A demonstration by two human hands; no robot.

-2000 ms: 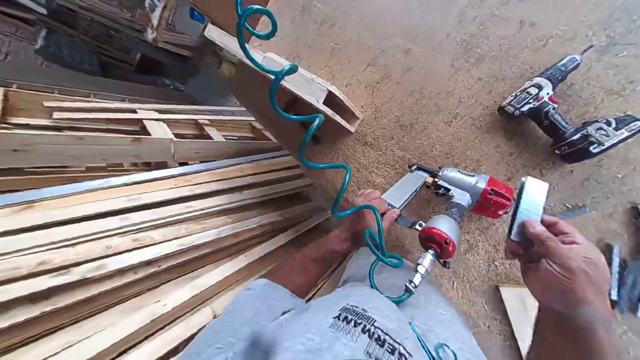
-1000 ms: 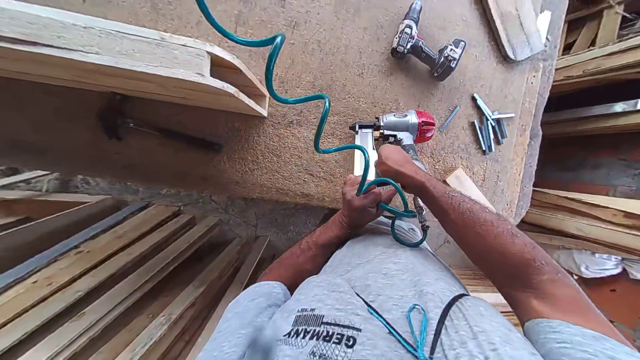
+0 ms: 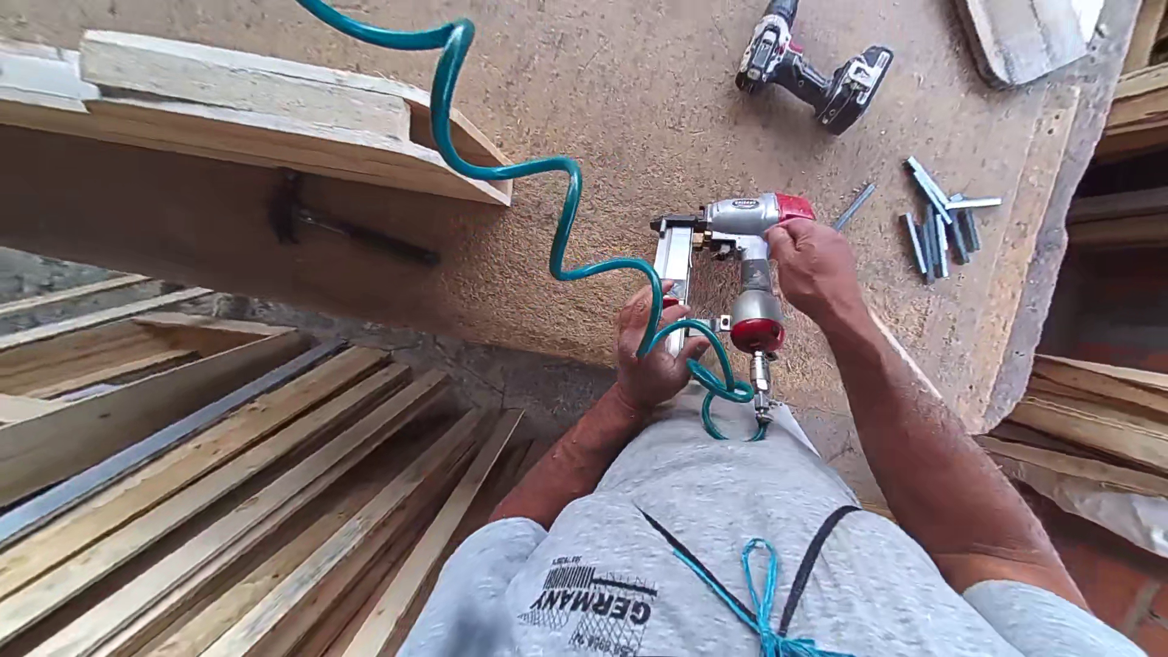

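A pneumatic staple gun (image 3: 750, 265) with a silver and red body lies by the table's near edge, its nose to the left. My left hand (image 3: 652, 351) is closed around the lower end of its magazine (image 3: 673, 265). The fingers of my right hand (image 3: 812, 265) are curled against the red rear cap of the gun's head. A coiled teal air hose (image 3: 568, 219) runs from the fitting at the gun's base across my left hand to the upper left. Strips of staples (image 3: 935, 233) lie in a loose pile to the right, with one strip (image 3: 854, 206) apart from them.
A cordless drill (image 3: 812, 68) lies at the back of the sawdust-strewn table (image 3: 693, 119). A wooden assembly (image 3: 265, 109) and a hammer (image 3: 356, 237) are at left. Long wooden slats (image 3: 274, 511) fill the lower left. Boards (image 3: 1095, 420) are stacked at right, and another board (image 3: 1031, 36) lies behind.
The staple strip block that my right hand held two seconds ago is no longer in it. That hand has moved onto the gun. The view has shifted strongly.
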